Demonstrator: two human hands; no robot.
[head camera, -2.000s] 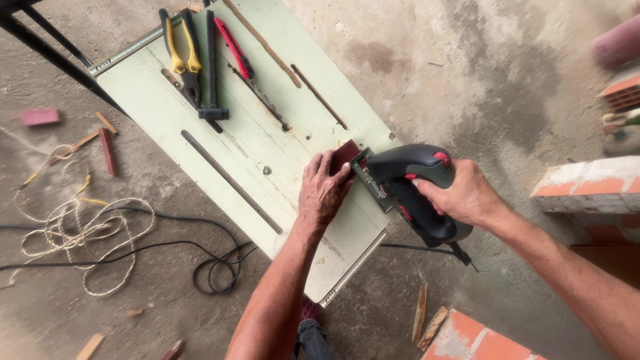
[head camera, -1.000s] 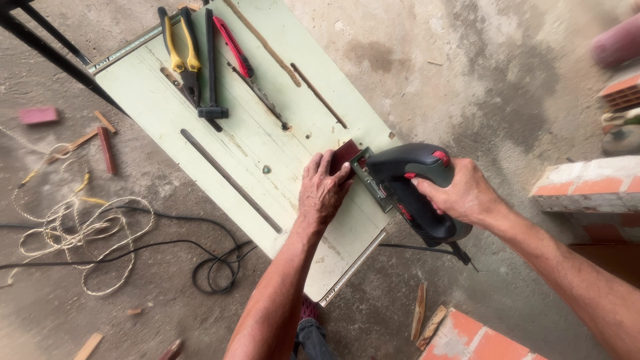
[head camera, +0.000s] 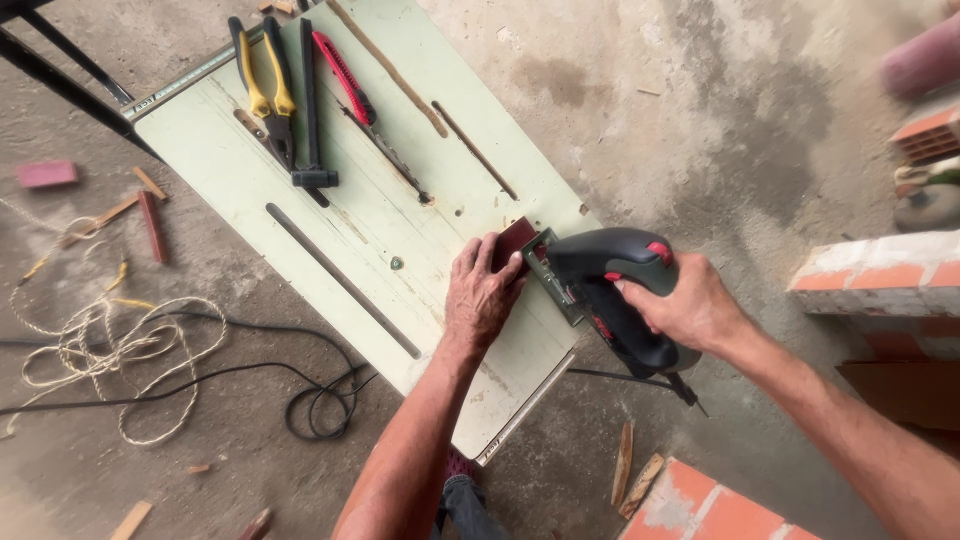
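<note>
My left hand (head camera: 481, 289) presses a small dark red block (head camera: 514, 244) down on the pale green worktable (head camera: 337, 277), close to its right edge. A black and dark green electric jigsaw (head camera: 619, 292) with red buttons lies on its side there, my right hand (head camera: 690, 304) closed around its handle. Its metal base plate (head camera: 553, 277) stands right against the block; the blade is too hidden to make out. Farther up the table lie yellow and black pliers (head camera: 264, 97), a black hammer (head camera: 311, 112) and a red utility knife (head camera: 345, 79).
Long slots (head camera: 341, 279) run through the tabletop. A tangled cream rope (head camera: 112, 345) and a black cable (head camera: 322, 405) lie on the concrete floor at left, near wood scraps (head camera: 154, 229). Brickwork stands at right (head camera: 885, 274) and at the bottom (head camera: 697, 502).
</note>
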